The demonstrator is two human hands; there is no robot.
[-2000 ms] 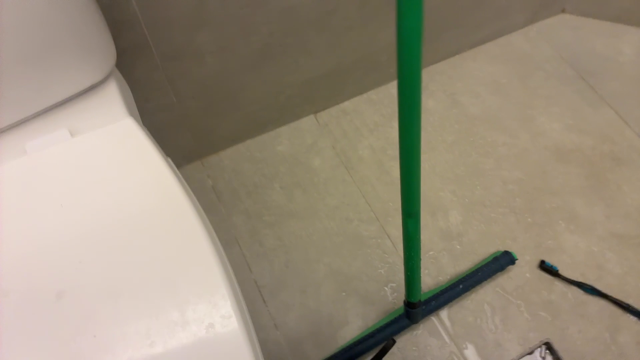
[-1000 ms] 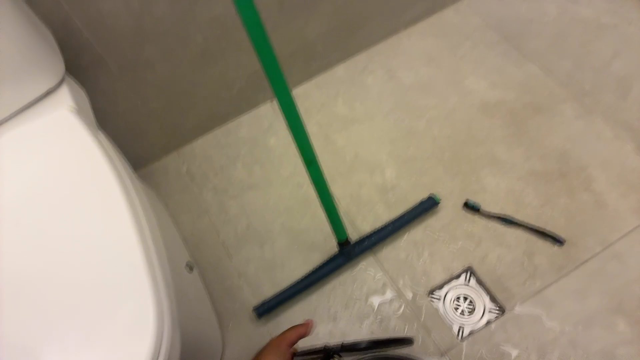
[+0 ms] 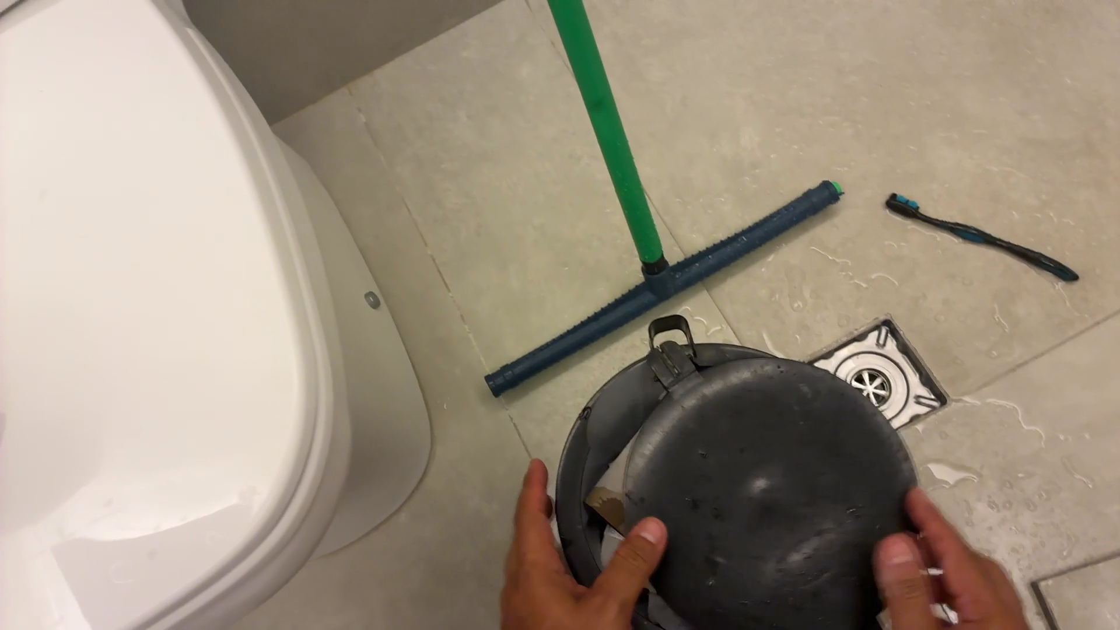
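Observation:
A round black bin [image 3: 573,472] is at the lower middle, with its black lid [image 3: 770,490] lying askew over the opening. Through the gap at the left some white and brown contents show. My left hand [image 3: 577,560] is at the left side of the bin, its thumb on the lid's edge and its fingers along the outer rim. My right hand [image 3: 945,560] grips the right edge of the lid. Just beyond the bin, a blue floor squeegee [image 3: 735,249] with a green pole [image 3: 612,131] stands on the wet tiles.
A white toilet [image 3: 157,289] fills the left side. A black and blue toothbrush [image 3: 980,236] lies on the floor at the right. A square metal floor drain [image 3: 906,372] sits partly behind the lid. Water lies around it. A grey wall [image 3: 332,44] rises at the back.
The black bin and both hands have come into view at the bottom; one second ago only a hand and a dark edge showed there. The view has shifted downward.

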